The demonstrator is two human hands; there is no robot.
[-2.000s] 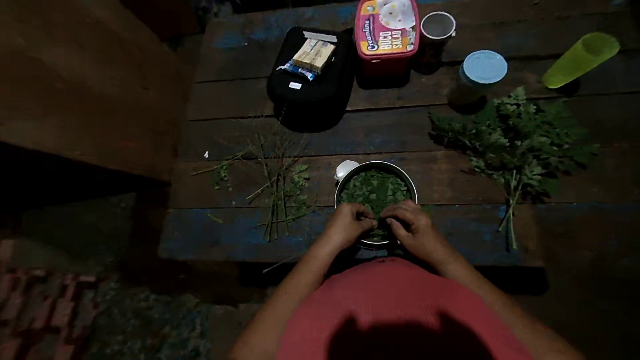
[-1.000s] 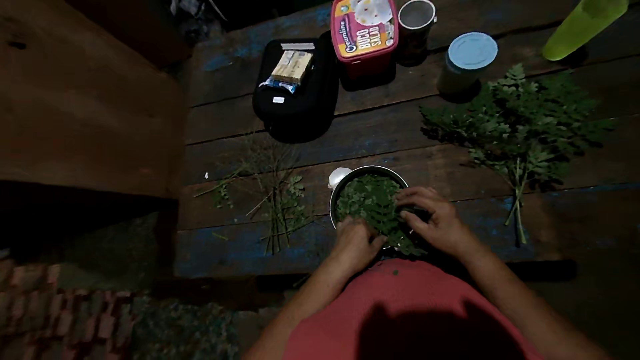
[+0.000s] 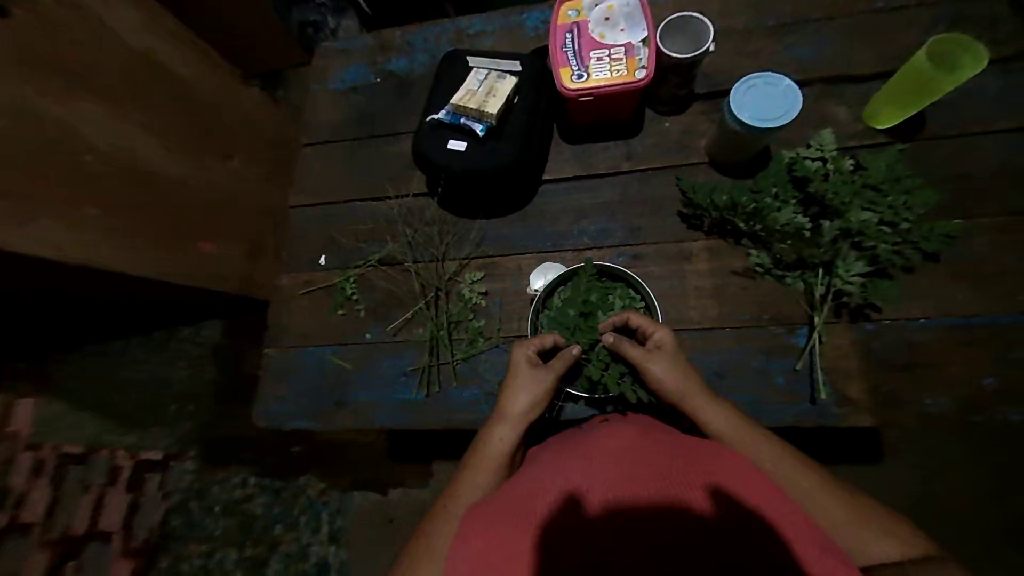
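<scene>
A round pot with a pale rim (image 3: 658,302) holds loose green leaves (image 3: 588,308) near the table's front edge. Over its left front side, my left hand (image 3: 538,374) pinches part of a leafy sprig (image 3: 612,372) between thumb and fingers. My right hand (image 3: 652,356) pinches the same sprig from the right, thumb and forefinger close together. The sprig's leaves hang over the pot's front rim. To the left lie thin, mostly bare stems (image 3: 436,336) with a few leaves. A bunch of leafy stalks (image 3: 832,224) lies to the right.
On the plank table (image 3: 616,208) stand a black case (image 3: 480,176) with a packet (image 3: 484,94) on it, a red ice cream tub (image 3: 602,108), a mug (image 3: 685,36), a jar with a blue lid (image 3: 765,100) and a green tumbler (image 3: 924,80). Something white (image 3: 546,277) touches the pot's left side.
One second ago my left hand was lower into the leaves at the pot's front; now both hands are raised a little, fingertips near each other on a sprig. The view has shifted slightly.
</scene>
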